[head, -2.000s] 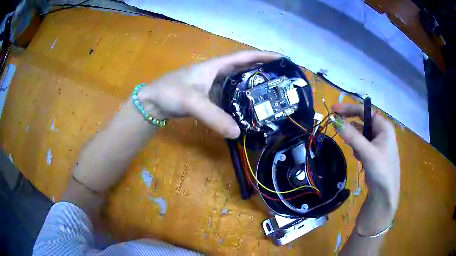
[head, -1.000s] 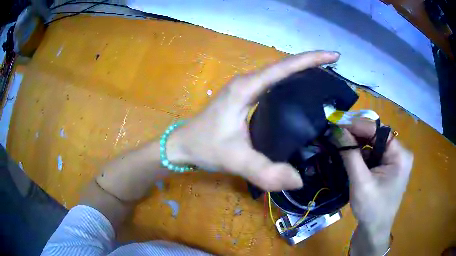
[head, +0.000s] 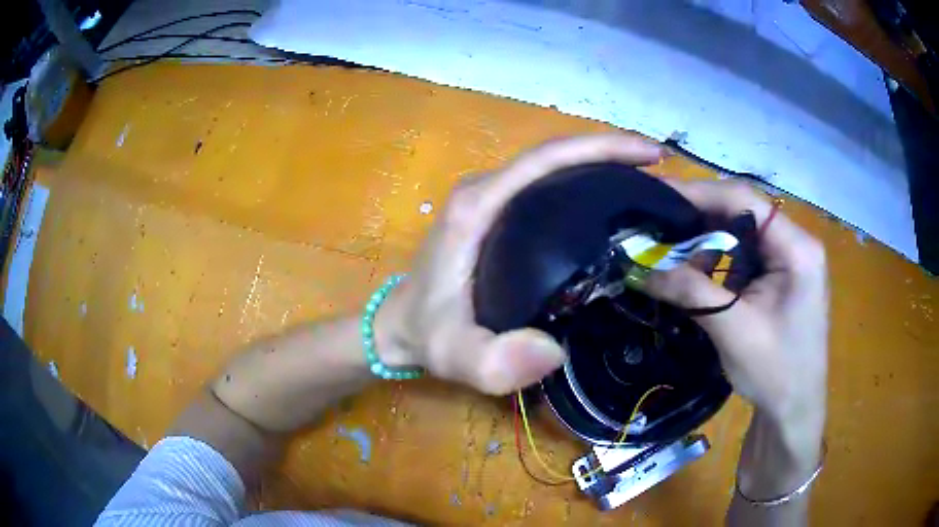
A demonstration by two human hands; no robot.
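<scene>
My left hand (head: 463, 278) holds the black camera head shell (head: 566, 232), its rounded outside turned up and its open side toward my right hand. My right hand (head: 762, 293) is at the shell's opening, fingertips on a white strip with a yellow band (head: 674, 250). A black piece (head: 743, 252) also lies within the right hand's fingers. The black base housing (head: 644, 376) sits open below the shell, partly hidden by it and the right hand. A silvery mounting bracket (head: 644, 471) lies under it. Red and yellow wires (head: 530, 437) loop out at the lower left.
The worn orange-yellow wooden tabletop (head: 257, 185) lies around the work. A long white sheet (head: 494, 67) with a grey shadow band runs along its far side. Thin black cables (head: 196, 39) and a blurred rounded object (head: 60, 98) are at the far left corner.
The shell has turned over from showing its circuit board to showing its outside. My right hand has moved from the loose wires to the white strip at the shell's opening.
</scene>
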